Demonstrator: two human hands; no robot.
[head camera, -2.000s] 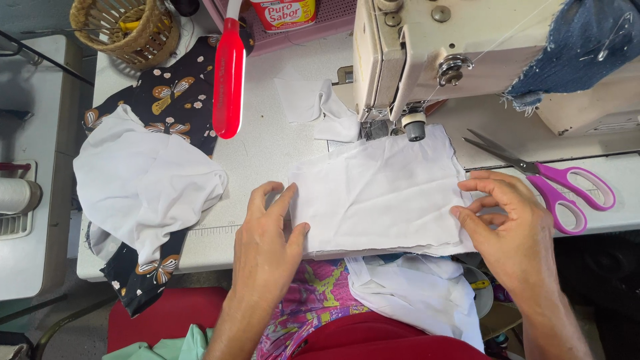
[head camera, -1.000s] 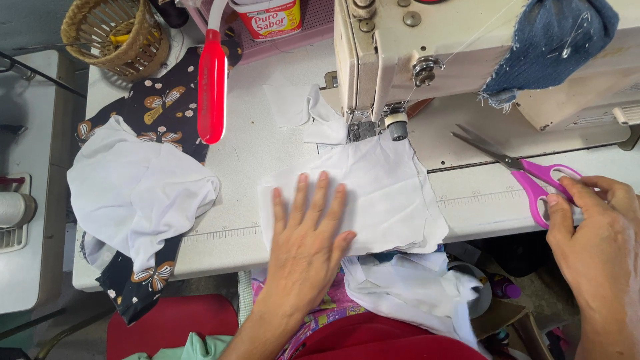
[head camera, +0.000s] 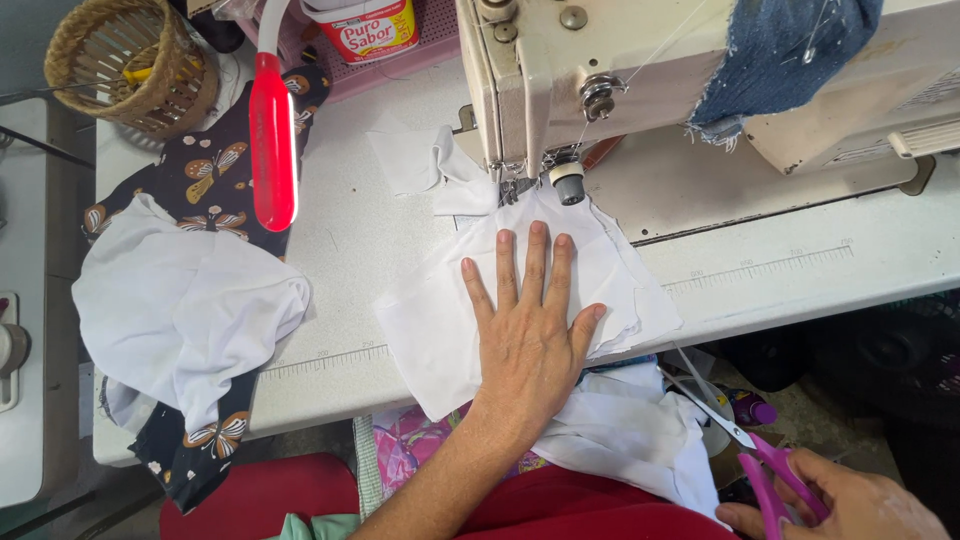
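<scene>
My left hand (head camera: 529, 330) lies flat, fingers spread, on layered white fabric pieces (head camera: 435, 300) at the table's front edge. The far end of the fabric reaches under the needle area of a sewing machine (head camera: 517, 97). My right hand (head camera: 855, 499), at the lower right, grips the purple handles of a pair of scissors (head camera: 742, 435). Their blades are apart and point up and left, past the table edge, near the fabric's right corner. More white cloth (head camera: 637, 427) hangs over my lap below the table. A small white scrap (head camera: 465, 180) lies left of the presser foot.
White cloth (head camera: 180, 300) rests on butterfly-print fabric (head camera: 217, 165) at the left. A red lamp (head camera: 271, 150) hangs above the table (head camera: 330, 277). Behind stand a woven basket (head camera: 135, 67) and a plastic tub (head camera: 364, 30). Denim (head camera: 787, 67) drapes over the machine.
My right hand has left the fabric, taken the scissors from the table at the right and brought them to the front edge. My left hand has moved onto the fabric, whose layers have shifted and fanned out.
</scene>
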